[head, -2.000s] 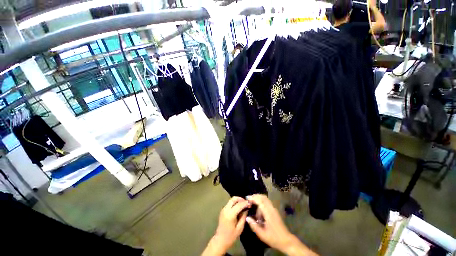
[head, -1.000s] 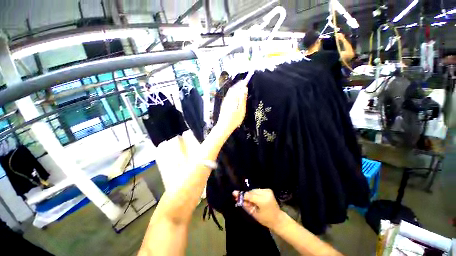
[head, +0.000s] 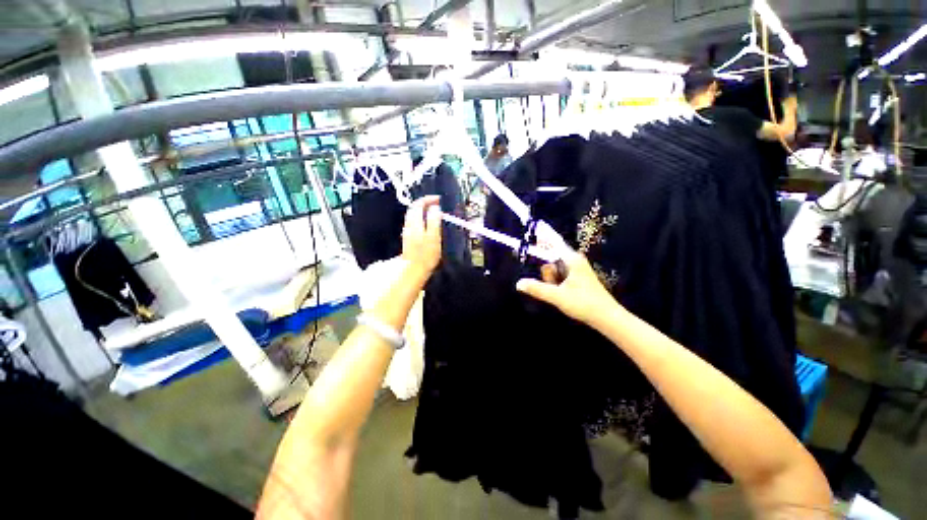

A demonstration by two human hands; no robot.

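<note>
A white hanger hangs tilted from the grey rail, its lower bar sloping down to the right. A plain black skirt hangs below the bar, with a wavy lower edge. My left hand is raised at the bar's left end, its fingers closed around that end and the cloth there. My right hand holds the bar's right end beside small dark loops, its thumb apart. Something small and dark shows in the right palm, too little to name.
A thick grey rail crosses overhead. Embroidered black tops hang packed on the right. A black mass fills the lower left. A white pole slants behind. A person stands beyond the tops; a blue stool is at right.
My left hand came down from the upper hanger area to its left end. My right hand rose from low down to the right end. The skirt now hangs spread in front of me.
</note>
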